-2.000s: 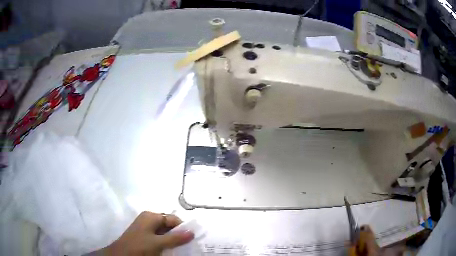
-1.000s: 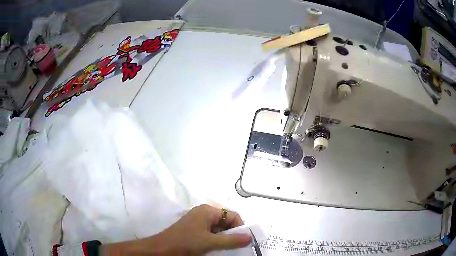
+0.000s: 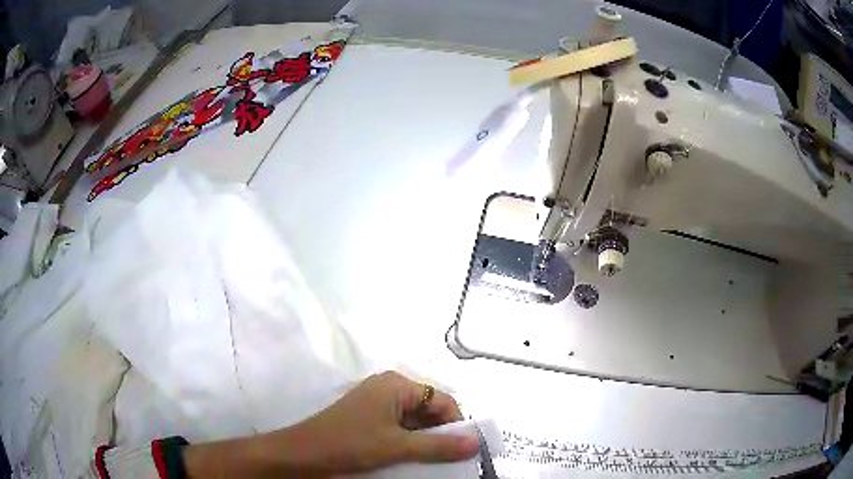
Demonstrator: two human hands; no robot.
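My left hand, with a ring and a striped cuff, is at the bottom centre, pinching white fabric between thumb and fingers. A thin dark curved strip, possibly a scissors blade, stands just right of the fingertips, cut off by the bottom edge. My right hand is not in view. More white fabric is bunched at the left, beside my left forearm. The sewing machine head is at the right, with its needle area above the grey slide plate; no fabric lies there.
A table ruler runs along the front edge. A cream tape roll rests atop the machine head. A red floral decoration lies at upper left. A pink container and another machine are at far left. A control panel is at upper right.
The view has turned left. The right hand with orange-handled scissors, seen earlier at lower right, is out of the picture. The dark strip now shows beside my left fingertips, which still pinch fabric.
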